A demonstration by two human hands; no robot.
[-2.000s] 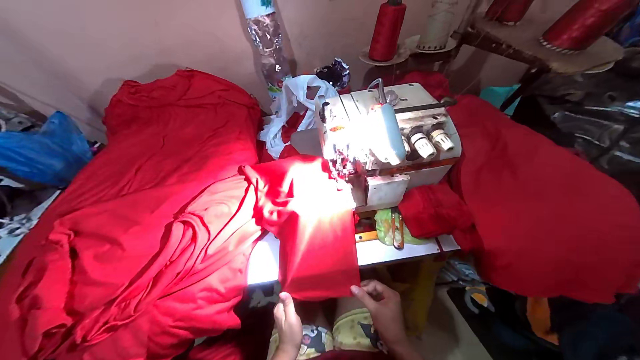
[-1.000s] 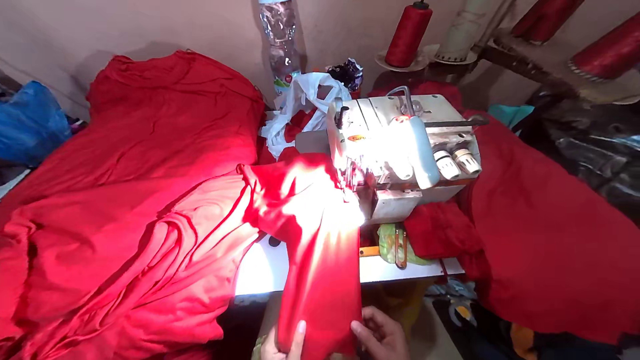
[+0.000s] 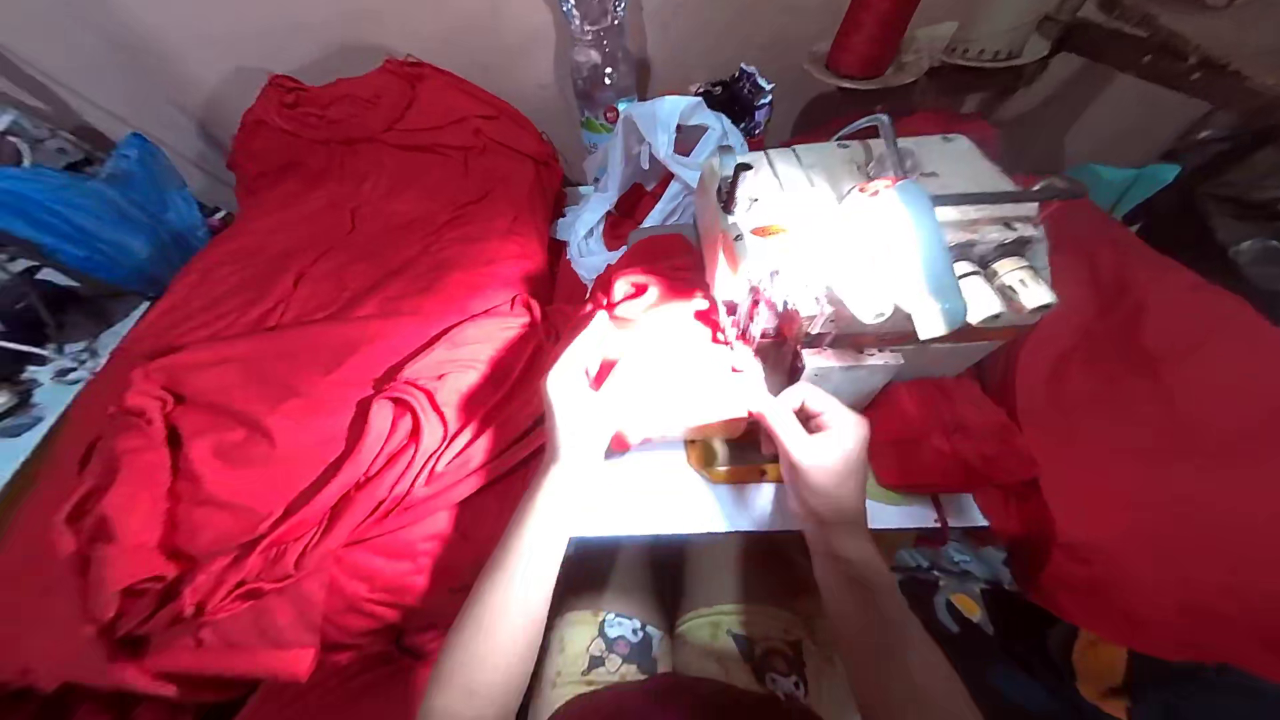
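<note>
A red fabric piece (image 3: 665, 370), washed out by bright light, lies at the needle area of a white overlock sewing machine (image 3: 890, 230). My left hand (image 3: 580, 390) rests on the left part of this piece; glare hides its fingertips. My right hand (image 3: 820, 440) pinches the near right edge between thumb and fingers, just below the presser foot area. Yellow-handled scissors or a similar yellow tool (image 3: 735, 470) lies partly hidden between my hands on the white table (image 3: 650, 510).
Large red cloth (image 3: 330, 280) is heaped at left, more red cloth (image 3: 1150, 430) at right. Behind stand a plastic bottle (image 3: 600, 80), a white plastic bag (image 3: 680, 140) and a red thread cone (image 3: 872, 40). A blue bag (image 3: 120, 220) sits far left.
Both hands have moved up from the low hanging edge of the red piece to the machine's needle area. The long red panel no longer hangs over the table's front edge.
</note>
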